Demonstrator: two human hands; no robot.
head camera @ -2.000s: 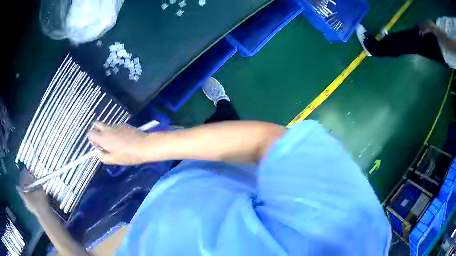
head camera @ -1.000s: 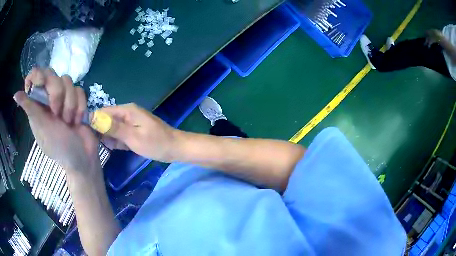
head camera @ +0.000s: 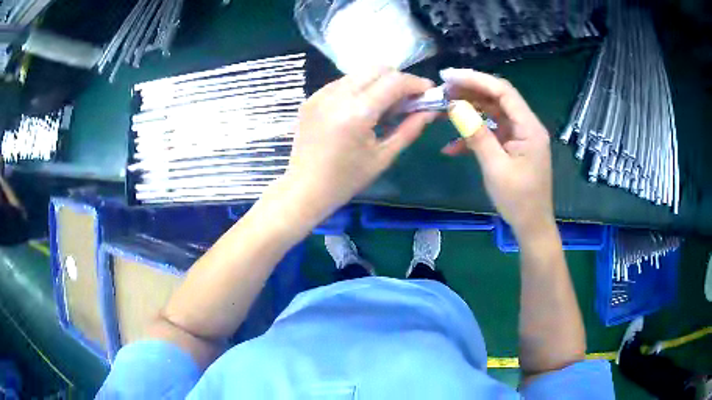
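My left hand (head camera: 343,133) is closed around a metal tube (head camera: 425,102), whose end shows between my hands over the bench. My right hand (head camera: 511,141), with a yellow band (head camera: 466,119) on its thumb, is at the tube's end. A small light piece shows past the thumb, too small to name. The rest of the tube is hidden or seen end-on. A black tray (head camera: 132,178) of bright parallel tubes (head camera: 211,129) lies left of my hands. A clear plastic bag (head camera: 371,35) with whitish contents lies behind them.
Loose silver tubes (head camera: 628,117) fan out on the right of the bench (head camera: 437,183). Dark tube stock (head camera: 507,22) lies at the back. Thin tubes (head camera: 148,31) lie back left. Blue bins (head camera: 636,301) are below the edge. Crates with tan cardboard (head camera: 140,293) stand lower left. A person's leg (head camera: 652,367) shows lower right.
The view has turned, so the tray now lies to the left and the bench edge runs level. My hands have come together at the tube's end and moved from beside the bag to in front of it.
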